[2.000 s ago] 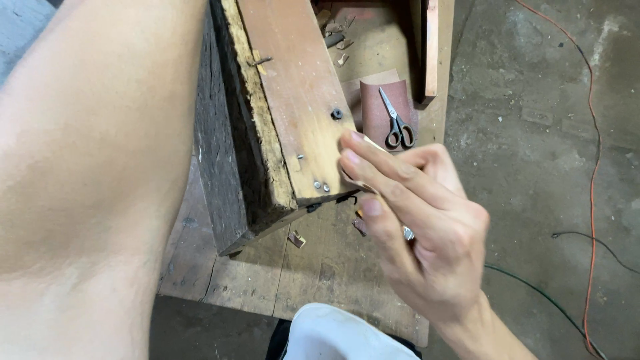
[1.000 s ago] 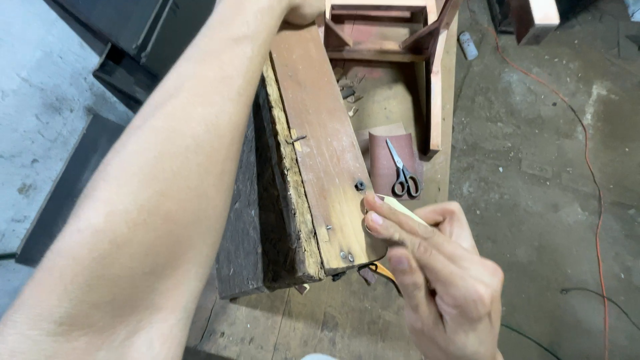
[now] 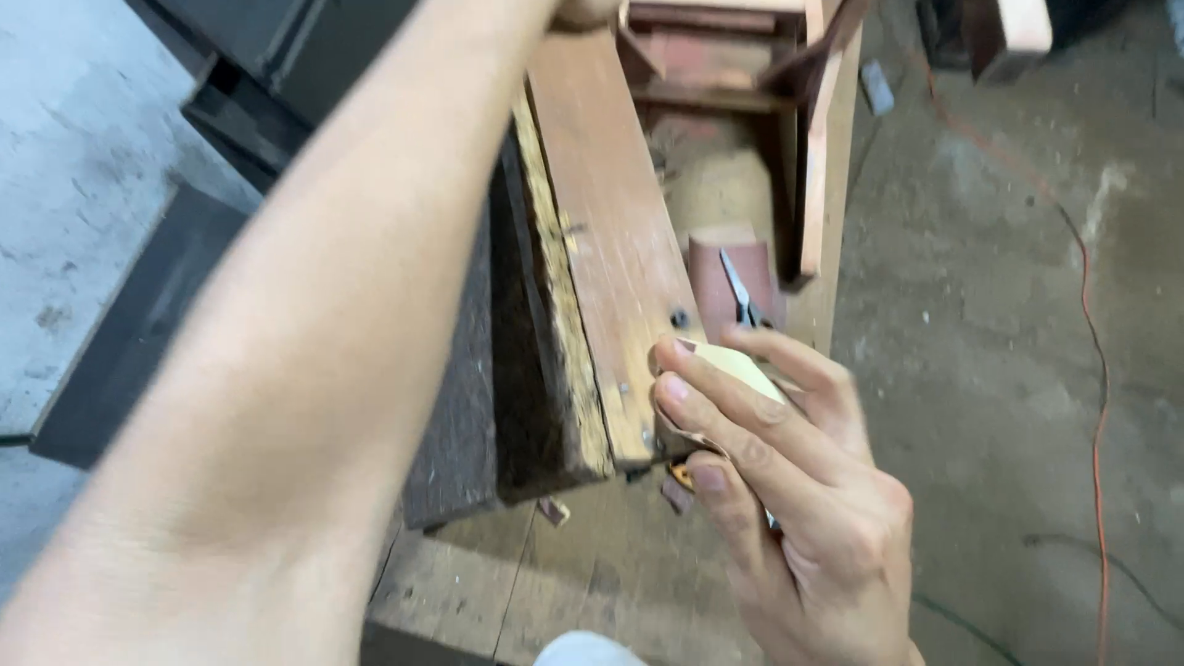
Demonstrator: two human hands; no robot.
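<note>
My right hand [image 3: 795, 462] holds a folded piece of sandpaper [image 3: 740, 370], pale backing outward, against the right edge of a wooden board [image 3: 615, 185] near its lower end. Several screws or nails and a dark bolt head [image 3: 680, 318] show in the board. My left hand [image 3: 585, 11] is at the board's far end, mostly cut off by the top of the view; its grip is not clear. Scissors [image 3: 737, 282] lie on a curved reddish sandpaper sheet [image 3: 708, 277] right of the board, their handles partly behind my right fingers.
A rough dark timber [image 3: 453, 407] lies left of the board. A wooden frame [image 3: 814, 185] stands at the upper right on the wooden work surface [image 3: 592, 573]. Small scraps [image 3: 554, 511] lie below the board's end. An orange cable [image 3: 1094, 462] runs over the concrete floor at right.
The view has shifted, now taking in more of the wooden frame and my left hand's edge. My right hand stays at the board's lower right edge with the sandpaper.
</note>
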